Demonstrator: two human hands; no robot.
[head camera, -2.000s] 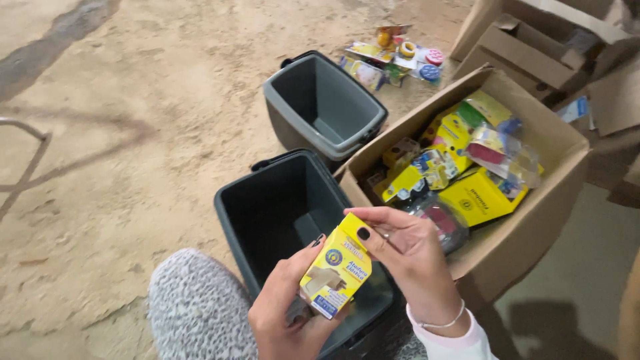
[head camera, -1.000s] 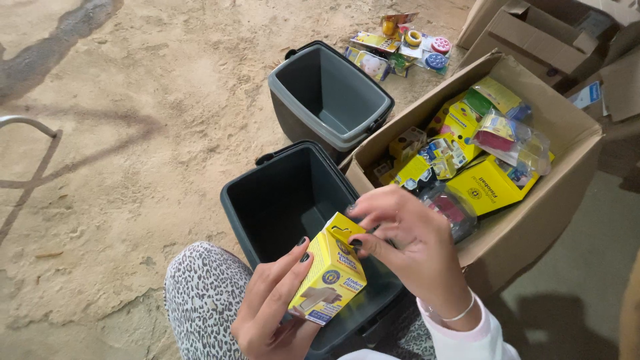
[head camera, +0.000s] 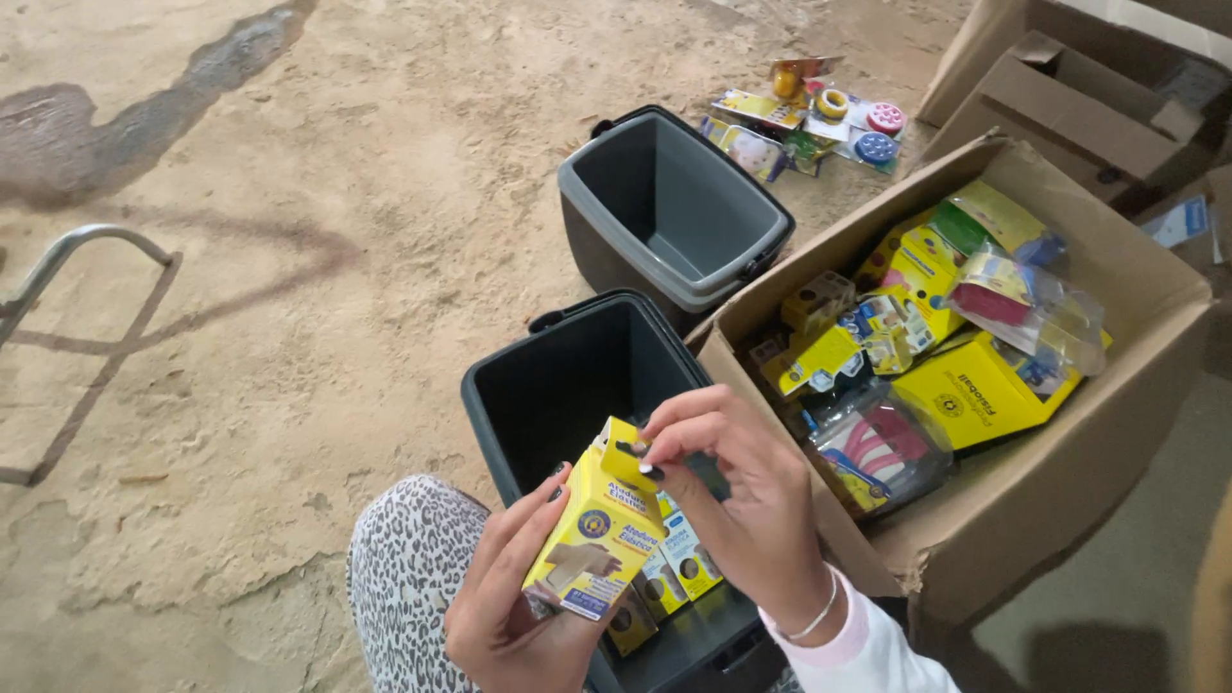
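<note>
A yellow cardboard elastic bandage box (head camera: 602, 539) is held tilted in my left hand (head camera: 525, 577), over a black plastic bin (head camera: 481, 414). My right hand (head camera: 736, 481) pinches the hanging tab at the box's top between thumb and fingers. Inside the black bin, below the held box, lie several similar small boxes (head camera: 688, 558). To the right stands a large open cardboard box (head camera: 1068, 520) of packaged goods, among them a yellow exercise ball box (head camera: 982, 390) and a clear pack with a pink item (head camera: 881, 443).
A grey bin (head camera: 674, 260) stands just behind the black one. Blister-packed items (head camera: 818, 120) lie on the rough floor farther back. More cardboard boxes (head camera: 1078, 106) are at the upper right. A curved metal tube (head camera: 87, 236) is at the left, and my patterned trouser knee (head camera: 414, 568) is below.
My right hand's fingers have closed on the box's tab; one second ago they were more spread above its top. The left hand still holds the box. The small boxes in the black bin now show.
</note>
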